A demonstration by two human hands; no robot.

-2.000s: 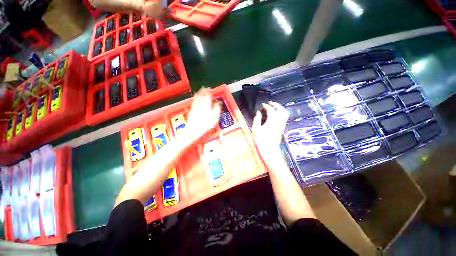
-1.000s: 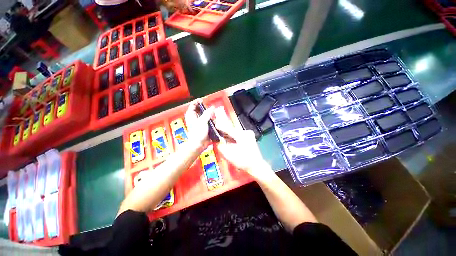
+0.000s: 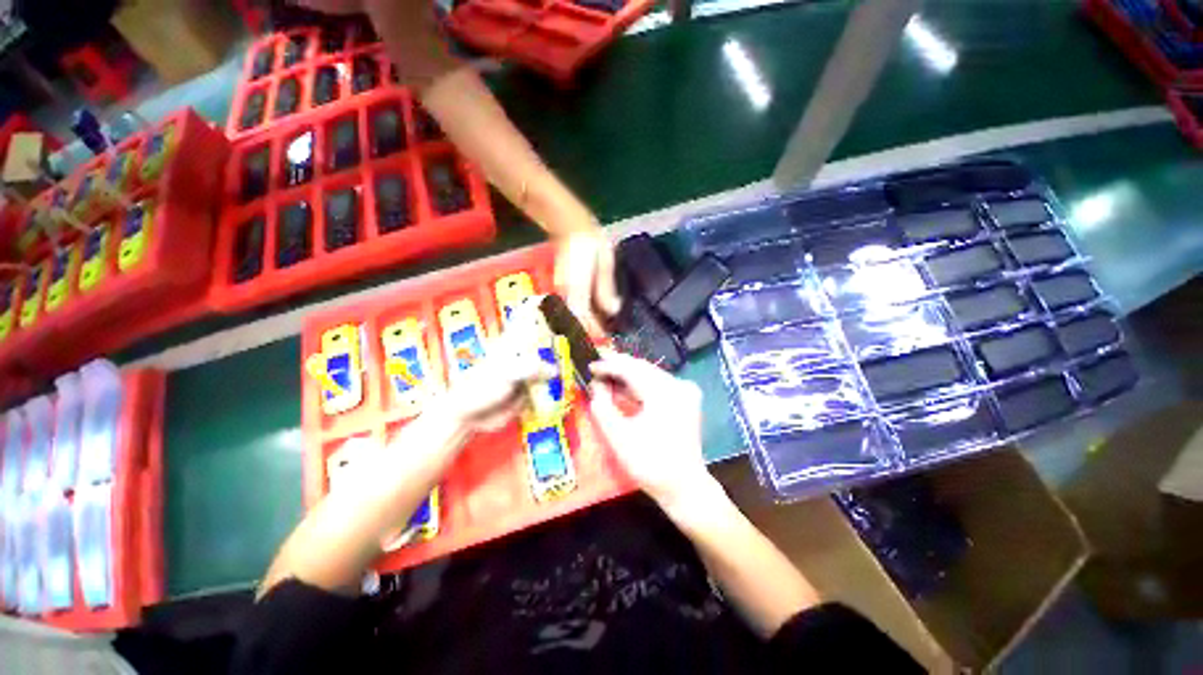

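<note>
My left hand (image 3: 495, 385) is over the red tray and holds a yellow phone body with a blue rectangle (image 3: 553, 375). My right hand (image 3: 656, 419) pinches the lower end of a black cover (image 3: 569, 335), which is tilted against the phone body. The join between them is partly hidden by my fingers. The red tray (image 3: 482, 498) holds several yellow-and-blue phone bodies (image 3: 406, 359); one lies below my hands (image 3: 548, 455). Loose black covers (image 3: 691, 290) lie in a heap right of the tray.
Another person's arm (image 3: 495, 145) reaches from the top to the tray's upper right corner. A clear blister tray of black covers (image 3: 934, 376) lies right, above a cardboard box (image 3: 1042, 528). Red trays of black phones (image 3: 356, 264), stacked trays (image 3: 198, 251) and a tray of whitish strips (image 3: 139, 528) are left.
The other person's arm has come in from the top. My hands held a dark piece together over the tray; now a yellow phone body shows with the black cover between them.
</note>
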